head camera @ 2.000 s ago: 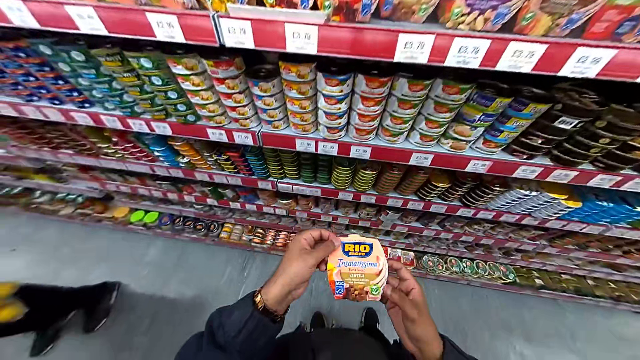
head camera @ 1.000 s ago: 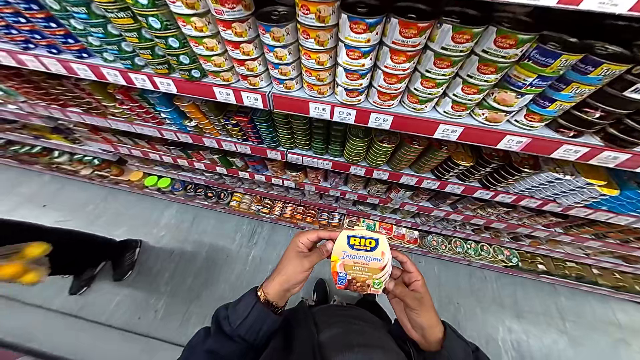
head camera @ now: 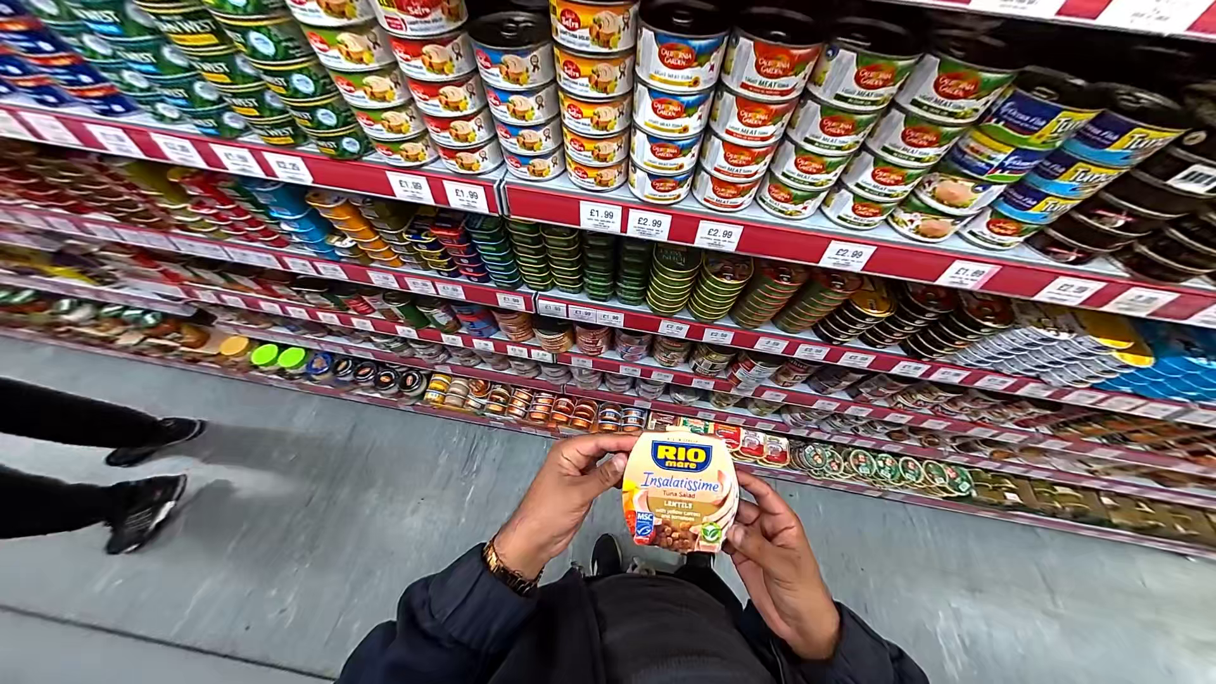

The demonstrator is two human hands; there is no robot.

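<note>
Between my two hands, in front of my body, is a Rio Mare tuna salad tub [head camera: 680, 492] with a beige and yellow printed sleeve, its front facing up toward me. My left hand [head camera: 570, 494] grips its left edge with thumb and fingers; a gold-coloured band circles that wrist. My right hand [head camera: 774, 556] pinches the lower right edge, thumb toward the front. The fingers behind the tub are partly hidden. Beyond it, small packs and tins [head camera: 760, 446] line the bottom shelf.
Shelves with red price rails [head camera: 788, 242] cross the view, bearing stacked tuna tins [head camera: 665, 152], jars and other tins. At the left, another person's legs in black trousers and shoes [head camera: 142, 513] stand on the grey floor [head camera: 313, 475]. My own shoes [head camera: 606, 554] are below the tub.
The other person's legs have shifted, with both shoes now apart in view; the yellow thing by them is out of view. My hands still hold the tub.
</note>
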